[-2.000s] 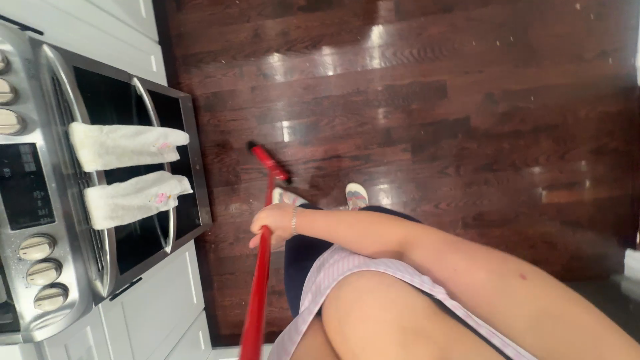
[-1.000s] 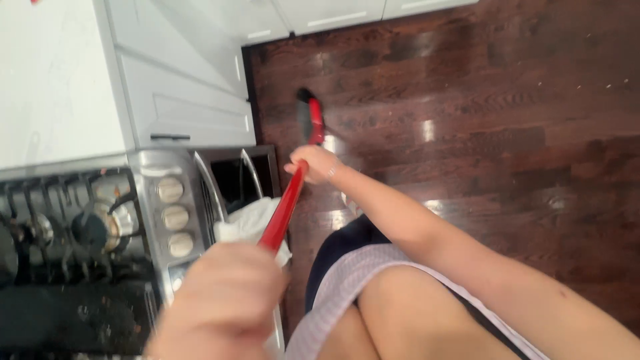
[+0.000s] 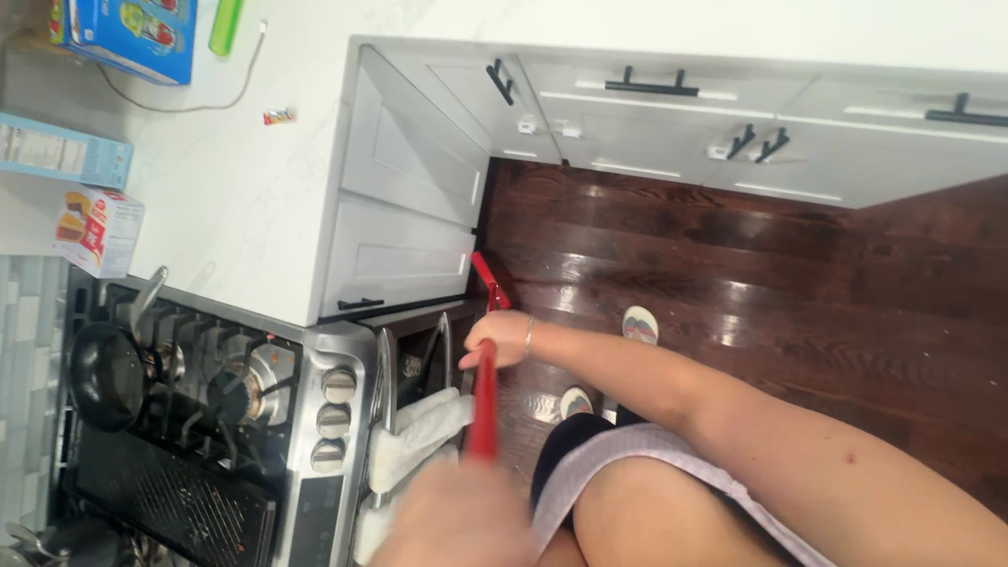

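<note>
A red broom handle (image 3: 484, 405) rises toward me from the broom's red head (image 3: 490, 279), which is on the dark wood floor at the foot of the white cabinets, near the oven's corner. My right hand (image 3: 502, 339), with a thin bracelet at its wrist, grips the lower part of the handle. Close to the camera, my left hand (image 3: 461, 512) is blurred and closed around the upper end. The broom's bristles are barely visible.
The gas stove (image 3: 339, 425) stands at left with a frying pan (image 3: 110, 376) on it and white towels (image 3: 417, 441) on its oven handle. White cabinets (image 3: 409, 165) with black handles line the floor (image 3: 709, 244). Boxes (image 3: 102, 228) stand on the pale countertop (image 3: 236, 181). My sandaled feet (image 3: 640, 324) are on the floor.
The view has swung to show more countertop and cabinets. The broom head now lies close to the cabinet base beside the oven; earlier it was on more open floor. Both hands stay on the handle since one second ago.
</note>
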